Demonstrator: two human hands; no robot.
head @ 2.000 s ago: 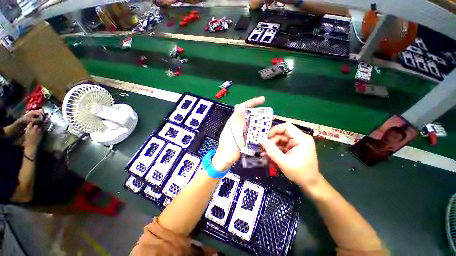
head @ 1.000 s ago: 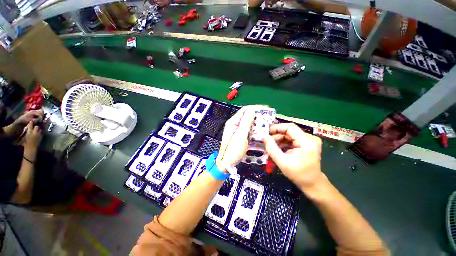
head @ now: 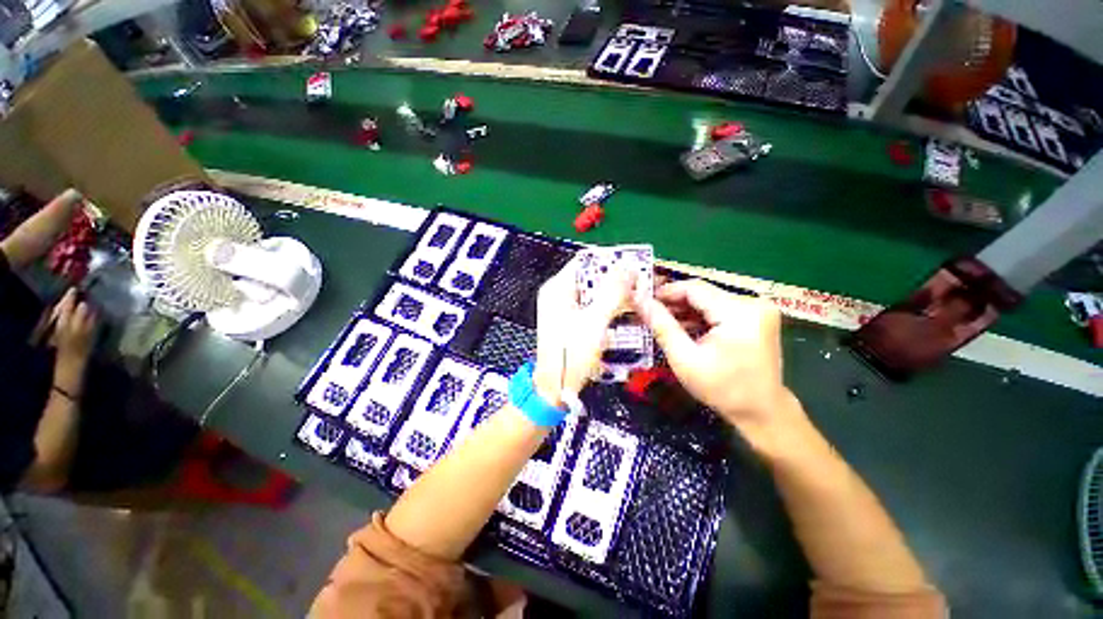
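Observation:
My left hand (head: 578,324), with a blue wristband, holds a silver-white part-built unit (head: 617,268) upright above the parts tray. A second pale part with a dark opening (head: 628,347) and a red part (head: 646,383) show just below my fingers; whether they join the unit is unclear. My right hand (head: 716,351) has its thumb and fingertips at the unit's right edge; whether it pinches a small fitting is too small to tell. The black parts tray (head: 673,522) holds several white long panels (head: 595,493) in its pockets.
A white desk fan (head: 230,264) stands left of the tray. The green conveyor belt (head: 520,181) behind carries red and silver pieces. A phone (head: 931,320) leans by the post at right. A cardboard box (head: 103,139) and another person's hands (head: 70,333) are at far left.
My left hand has turned the unit and its fingers now wrap more over it. My right fingertips stay at its edge. Pieces on the belt have moved right.

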